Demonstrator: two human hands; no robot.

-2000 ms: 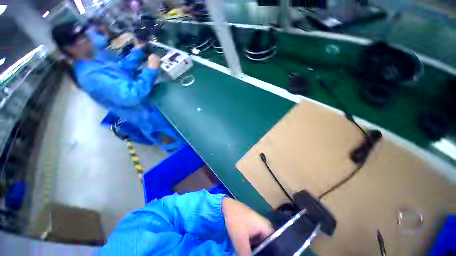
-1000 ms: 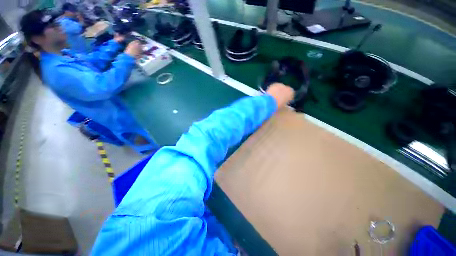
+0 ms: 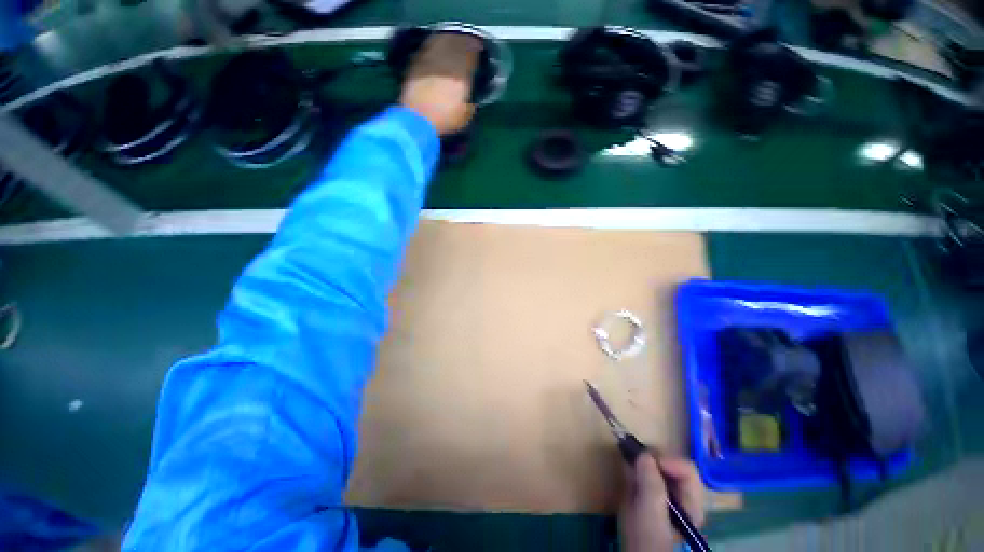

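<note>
My left hand (image 3: 442, 86), blurred, reaches over the green strip at the back. It grips a black headset (image 3: 494, 67) with a silvery band; the fingertips are hidden. My right hand (image 3: 656, 498) is low at the right of the brown cardboard sheet (image 3: 486, 356). It holds the soldering iron (image 3: 618, 429) like a pen, with its tip pointing up and left over the cardboard. A silvery coil of solder wire (image 3: 619, 335) lies on the cardboard above the iron's tip.
A blue tray (image 3: 793, 480) at the right holds a yellow sponge (image 3: 759, 432) and a dark soldering station (image 3: 879, 394). More headsets (image 3: 615, 76) stand along the green strip. A white rail (image 3: 561, 219) runs between strip and bench.
The view has swung right. My left hand has moved from one headset to another farther right along the strip. My right hand with the iron and the whole blue tray have come into view.
</note>
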